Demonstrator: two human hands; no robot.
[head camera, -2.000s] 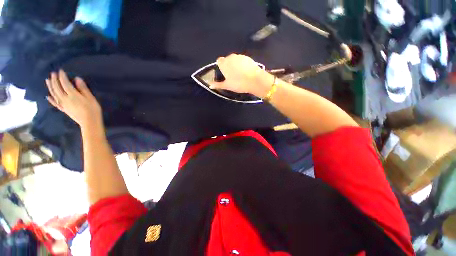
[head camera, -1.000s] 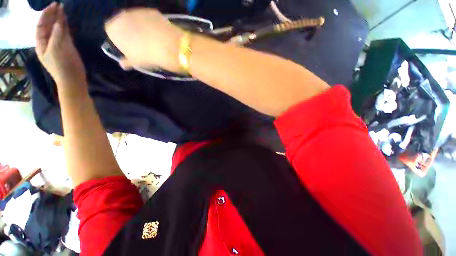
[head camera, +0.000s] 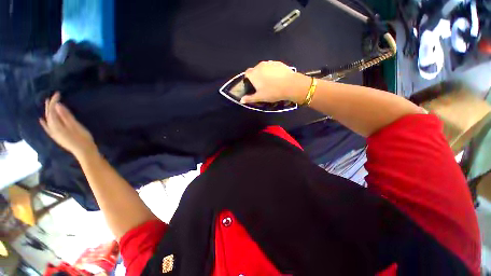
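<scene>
My right hand (head camera: 275, 83) is closed around the handle of a steam iron (head camera: 234, 92) with a bright silver rim. The iron's tip points left, and its plate is over the right part of a dark navy garment (head camera: 145, 116). The garment lies along the table edge nearest my body. My left hand (head camera: 65, 128) lies on the garment's left part with its fingers somewhat apart, palm down. Whether its fingers pinch any cloth is hidden. A tan steam hose (head camera: 371, 60) runs from the back of the iron to the right.
The black table cover (head camera: 226, 38) extends beyond the garment. A small metallic item (head camera: 287, 20) lies on its far part. A light-blue strip (head camera: 107, 29) is at the far left. Black and white pieces (head camera: 430, 54) are at the far right, above a cardboard box (head camera: 460, 110).
Since one second ago the view has shifted and shows more of the table's far part. The iron in my right hand has moved right, away from my left hand, which is still at the garment's left part.
</scene>
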